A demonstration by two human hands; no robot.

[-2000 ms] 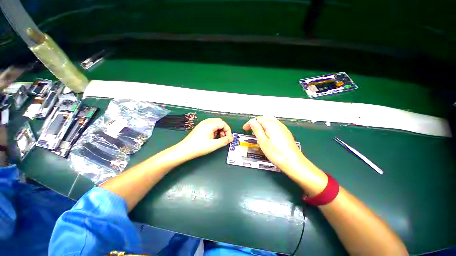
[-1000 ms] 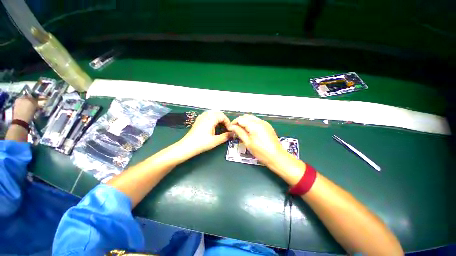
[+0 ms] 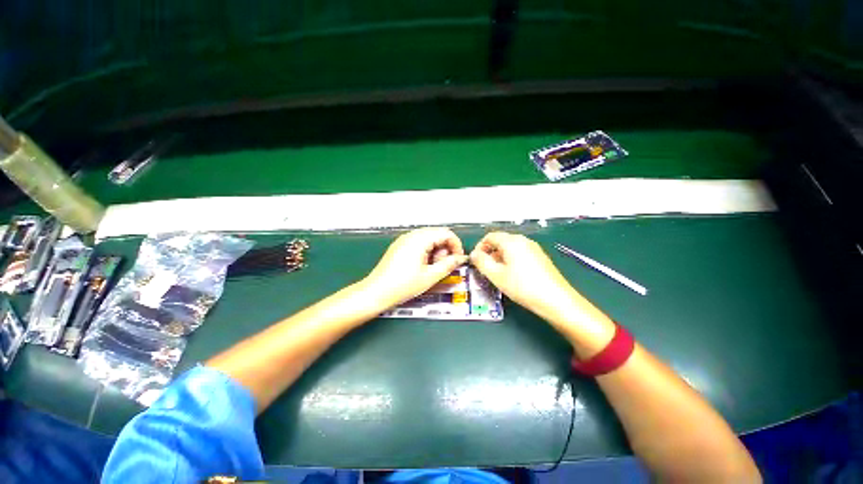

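The phone assembly lies flat on the green bench, its orange strip and green corner spot showing below the hands. My left hand is over its upper left part, fingertips pinched. My right hand is at its upper right edge, thumb and finger pinched, tips almost touching the left ones. Whether a thin cable is between the fingertips is too small to tell. The tweezers lie on the bench to the right. Black cables with coppery tips stick out of the clear plastic bag on the left.
More phone assemblies are piled at the far left. A white edge strip runs beyond the hands. On the green belt behind it lie a phone assembly and a blurred item at left. A pale yellow-green post slants at upper left.
The view has shifted. The phone's green-spotted right end is now uncovered and its left part covered. My fingertips have parted slightly. The other person's hand at far left is out of view.
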